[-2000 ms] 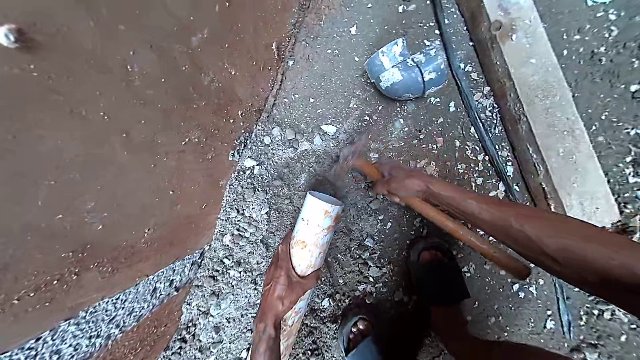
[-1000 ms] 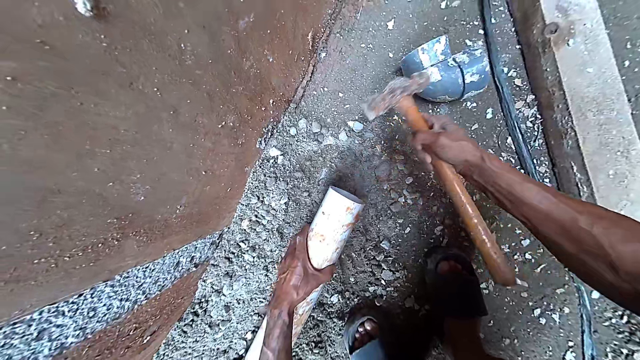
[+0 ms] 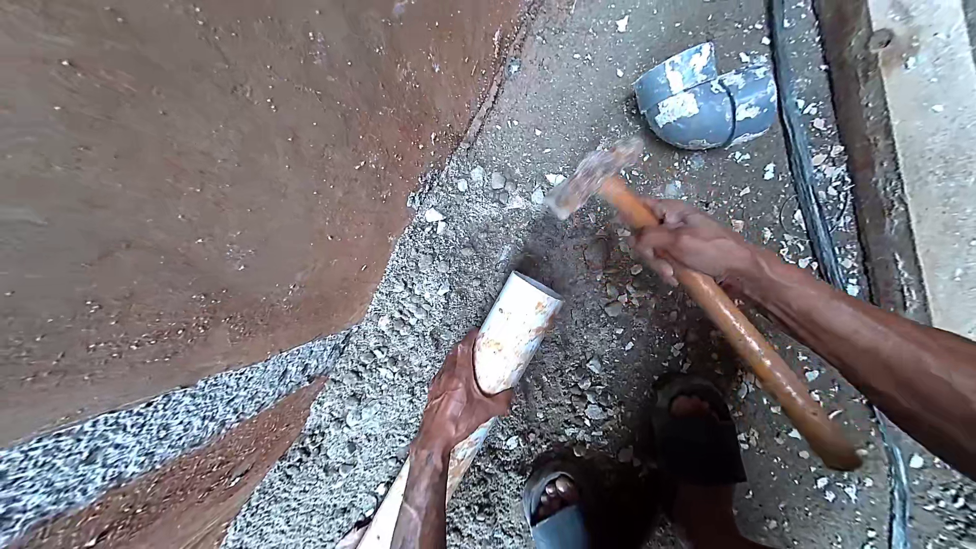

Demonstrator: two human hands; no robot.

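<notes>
My left hand [image 3: 461, 393] is wrapped around a white plastic pipe [image 3: 515, 335] smeared with brown dirt, below its open upper end. The pipe slants down toward the bottom edge. My right hand [image 3: 690, 240] grips the wooden handle of a hammer [image 3: 751, 343] near its head. The dusty metal head [image 3: 595, 177] is above and to the right of the pipe's end, apart from it, slightly blurred. Dark, loosened ground lies by the pipe's opening. A grey plastic pipe elbow fitting [image 3: 705, 95] with white patches rests on the ground at the upper right.
A brown plastered wall [image 3: 213, 175] takes up the left, with a speckled strip [image 3: 175, 412] along its lower part. Dark cable [image 3: 801, 152] runs down the right beside a concrete edge [image 3: 930, 152]. My sandalled feet [image 3: 557, 503] stand at the bottom among gravel and chips.
Two seconds ago the hammer's head was close to the pipe's open end; it has since moved up and away to the right. My left hand has stayed on the pipe.
</notes>
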